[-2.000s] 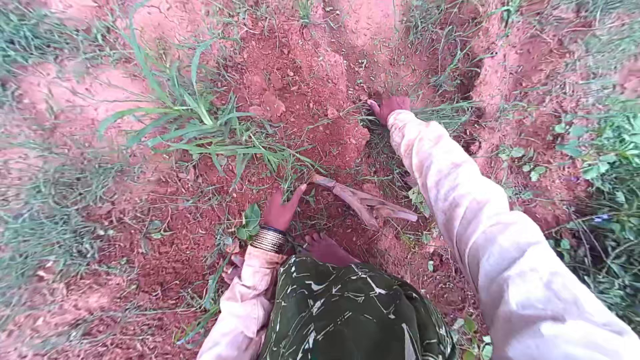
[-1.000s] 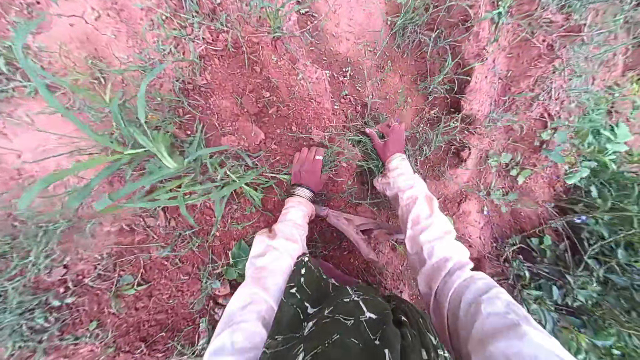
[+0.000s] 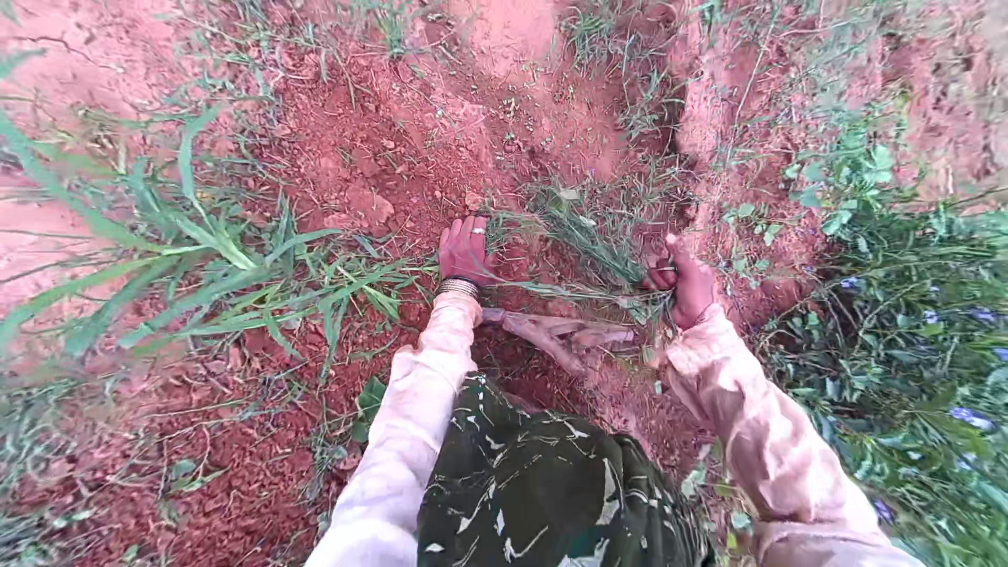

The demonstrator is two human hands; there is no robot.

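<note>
My right hand (image 3: 683, 279) is closed around the ends of a bunch of thin green grass (image 3: 591, 240), which trails up and left across the soil. My left hand (image 3: 465, 250), with a ring and bangles, rests back up on the red soil at the left of that grass; whether its fingers hold anything cannot be told. Just below the hands lies a forked wooden piece (image 3: 551, 331), its narrow end beside my left wrist. Dark patterned cloth (image 3: 551, 488) covers my lap.
A large broad-bladed grass clump (image 3: 228, 248) spreads at the left. Leafy plants with small purple flowers (image 3: 906, 354) fill the right side. Red soil clods (image 3: 370, 205) lie beyond my left hand, and a low soil ridge (image 3: 701, 102) runs at the upper right.
My left hand has moved from beside the forked wooden piece to the soil above it. My right hand has closed on grass and moved right and nearer to me since a second ago.
</note>
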